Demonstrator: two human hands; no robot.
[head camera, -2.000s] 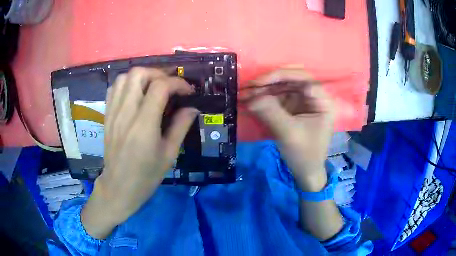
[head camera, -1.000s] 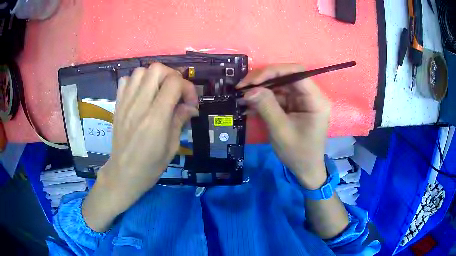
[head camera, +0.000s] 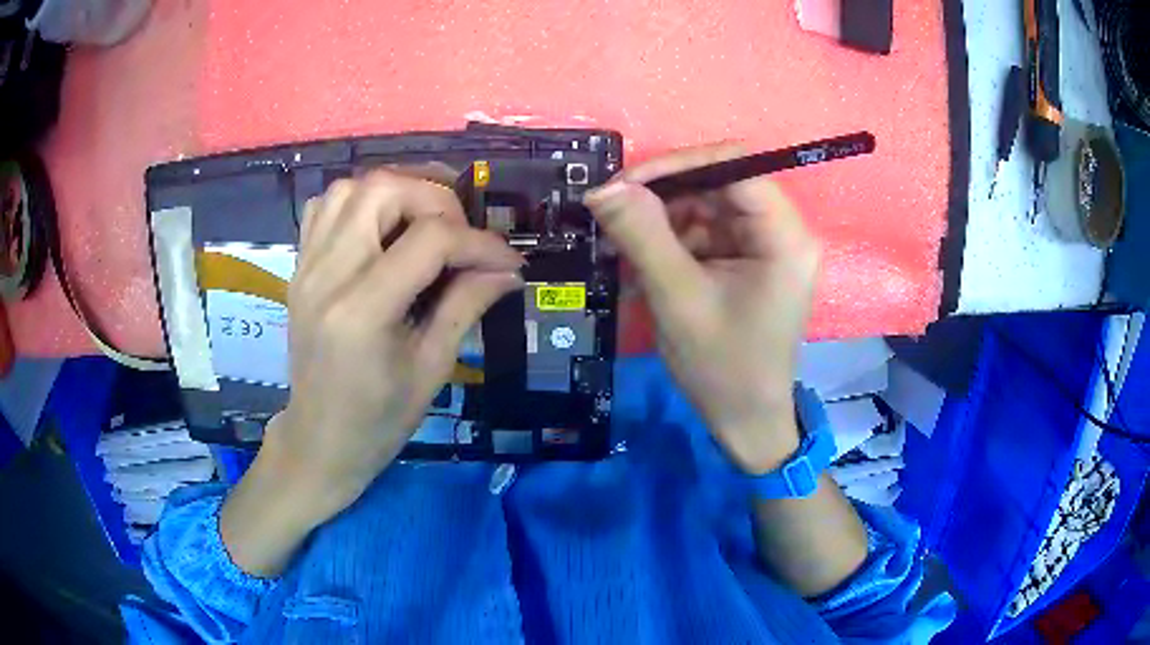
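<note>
The open tablet (head camera: 555, 439) lies on the pink-red mat's front edge, inner side up. A white printed battery (head camera: 246, 325) with an orange flex cable (head camera: 240, 275) shows at its left; a yellow label (head camera: 561, 297) and black tape (head camera: 507, 347) show at its right. My bare left hand (head camera: 391, 296) lies over the tablet's middle, thumb and fingertips together near the board; whether they pinch anything is hidden. My bare right hand (head camera: 719, 277) is at the tablet's right edge, holding dark tweezers (head camera: 795, 156) whose back end points up right. Their tips are hidden by the fingers.
The mat (head camera: 530, 63) lies behind the tablet. A dark block (head camera: 866, 23) is at its far edge. An orange-black tool (head camera: 1042, 76) and a round roll (head camera: 1087, 187) are on the white surface at right. A dark ring with a pale strip (head camera: 95, 330) is at left.
The tweezers, blurred two seconds ago, now point up right. My right hand has moved in over the tablet's right edge. My left fingertips have shifted slightly right on the board.
</note>
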